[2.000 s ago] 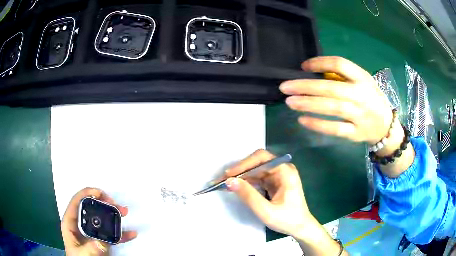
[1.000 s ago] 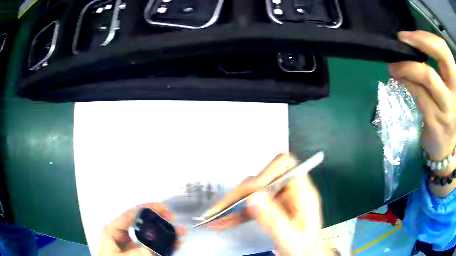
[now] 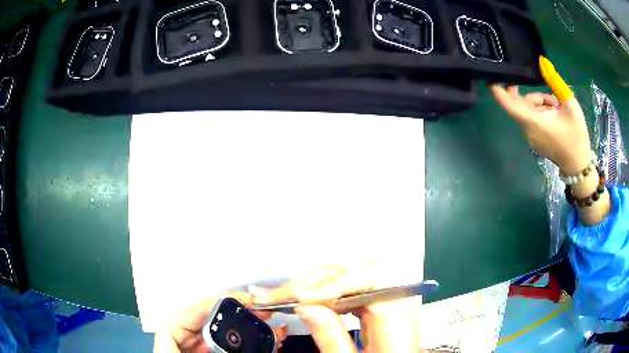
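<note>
My left hand [image 3: 181,324] is at the bottom edge, partly cut off. It holds a black rounded-square watch housing [image 3: 236,329] with a bright rim, its open side facing up. My right hand [image 3: 345,310] is beside it, blurred and cut off below, and grips metal tweezers [image 3: 372,296]. The tweezer tip is at the upper right rim of the housing; contact cannot be told. Both hands are over the lower part of a white paper sheet [image 3: 276,179]. No specks can be made out on the overexposed sheet.
Behind the sheet, a black foam tray [image 3: 248,72] holding several housings lies on another, its right end jutting out. Another person's hand [image 3: 552,127], with a yellow finger cover, is at that end. Clear bags [image 3: 608,131] lie right. Another tray [image 3: 10,158] stands left.
My hands have come together, bringing the tweezer tip to the housing. The upper tray, tilted and held a second ago, now lies further back. Its rightmost pocket shows a housing; the other person's fingers are off its edge.
</note>
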